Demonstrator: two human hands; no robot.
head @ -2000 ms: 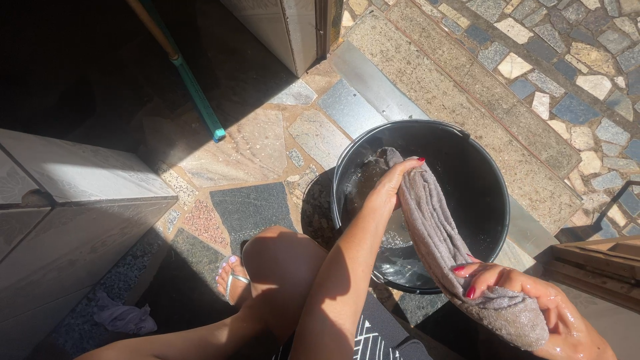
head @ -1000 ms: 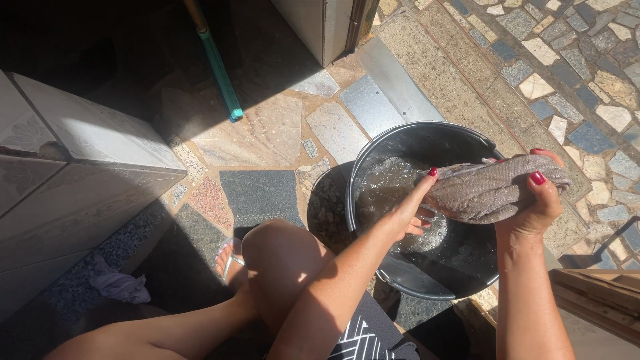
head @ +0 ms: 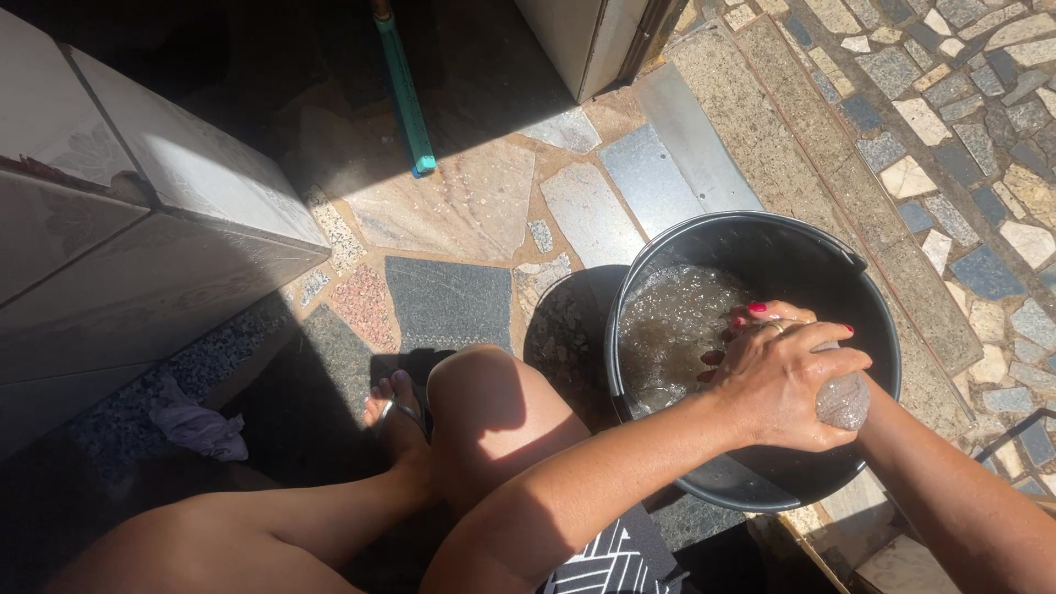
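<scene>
Over a black bucket (head: 879, 330) with murky, bubbly water (head: 681, 330) in its left part, both hands press together round a wet grey cloth (head: 843, 402). My left hand (head: 784, 384) lies on top, its fingers wrapped over the cloth, and a ring shows on one finger. Beneath it, my right hand (head: 780, 313) is mostly hidden; its red-nailed fingertips show past the left hand. Only a bunched end of the cloth sticks out beside the left palm.
A green squeegee or broom head (head: 404, 99) on a handle rests on the stone floor at the top. A crumpled pale cloth (head: 198, 421) lies at lower left by a tiled wall (head: 148, 272). My sandalled foot (head: 396, 408) is left of the bucket; stone steps (head: 825, 148) lie beyond it.
The cloth was stretched long between my hands, then folded and held over the bucket's right side. Now it is bunched between both hands, with the left hand on top.
</scene>
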